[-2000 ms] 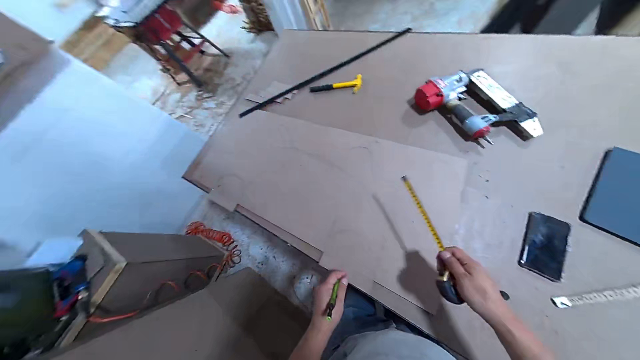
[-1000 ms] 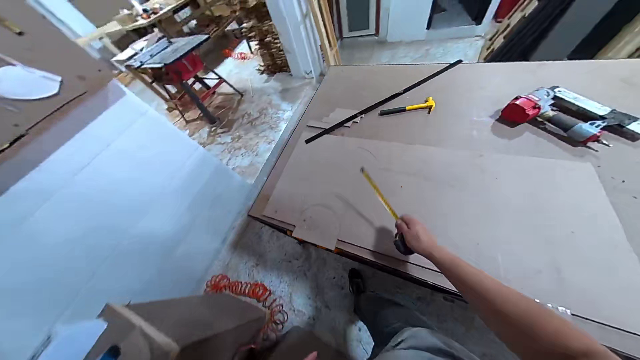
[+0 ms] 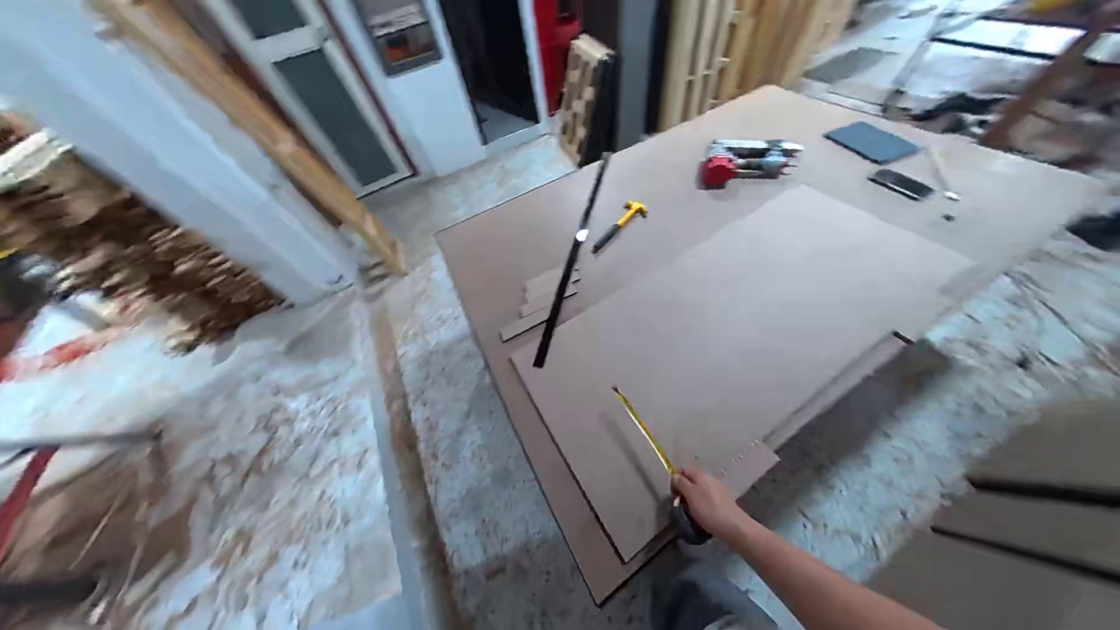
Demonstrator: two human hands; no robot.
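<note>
My right hand (image 3: 707, 500) is closed around a dark tape measure (image 3: 689, 527) near the corner of a thin brown board (image 3: 735, 315). A short length of yellow blade (image 3: 643, 427) sticks out over the board, away from me. The board lies on a larger brown sheet (image 3: 490, 254). A long black strip (image 3: 569, 271) crosses the board's far left edge. A hammer with a yellow head (image 3: 621, 224) lies beside that strip. Farther back is a red and silver pneumatic nailer (image 3: 748, 163). My left hand is out of view.
Thin offcut strips (image 3: 544, 293) lie by the black strip. A dark tablet-like slab (image 3: 872, 142) and a phone (image 3: 901, 184) rest at the far right. A small board piece (image 3: 744, 468) juts past the near edge. Wooden posts and a doorway (image 3: 490, 70) stand beyond.
The view has swung strongly. My left hand, which held a green and black object two seconds ago, has left the view. My right hand still holds the tape measure with its blade out.
</note>
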